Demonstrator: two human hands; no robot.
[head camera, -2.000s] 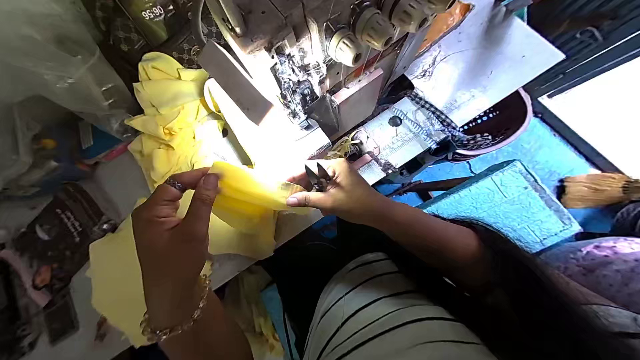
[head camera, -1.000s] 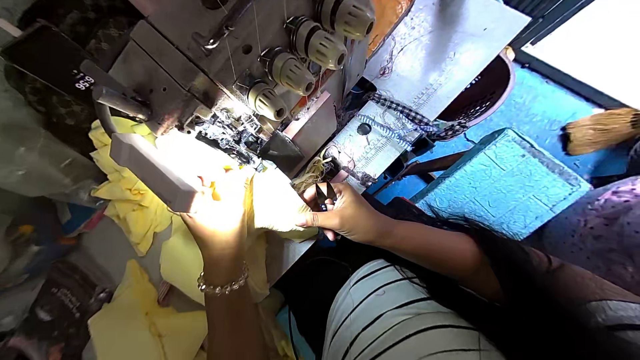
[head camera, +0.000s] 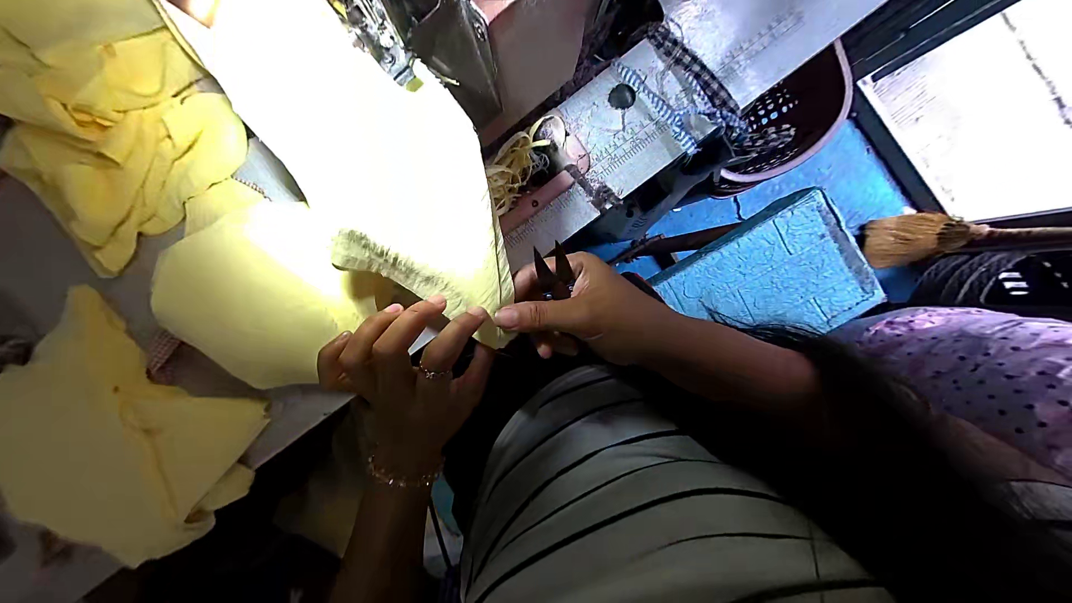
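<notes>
A pale yellow fabric piece (head camera: 394, 193) runs from beside the sewing machine's needle area (head camera: 381, 42) down to my hands, brightly lit. My right hand (head camera: 578, 306) pinches its near corner between thumb and fingers and also holds thread snips (head camera: 554, 272), blades pointing up. My left hand (head camera: 410, 360), with a ring and a bracelet, has its fingertips on the fabric's lower edge, close to my right thumb. A gathered or frayed strip (head camera: 394, 264) shows along that edge. Another yellow piece (head camera: 251, 293) lies on the table just left of my left hand.
Crumpled yellow fabric (head camera: 142, 151) is heaped on the table at left, with a flat yellow piece (head camera: 92, 427) nearer. Thread scraps (head camera: 515, 172) lie beside the machine bed. On the right are a perforated basket (head camera: 837, 92), a blue block-like object (head camera: 779, 260) and a straw brush (head camera: 917, 239).
My left hand has come away from the machine's needle area to the fabric's near corner, beside my right hand. The fabric is now spread out between machine and hands. The view has shifted closer.
</notes>
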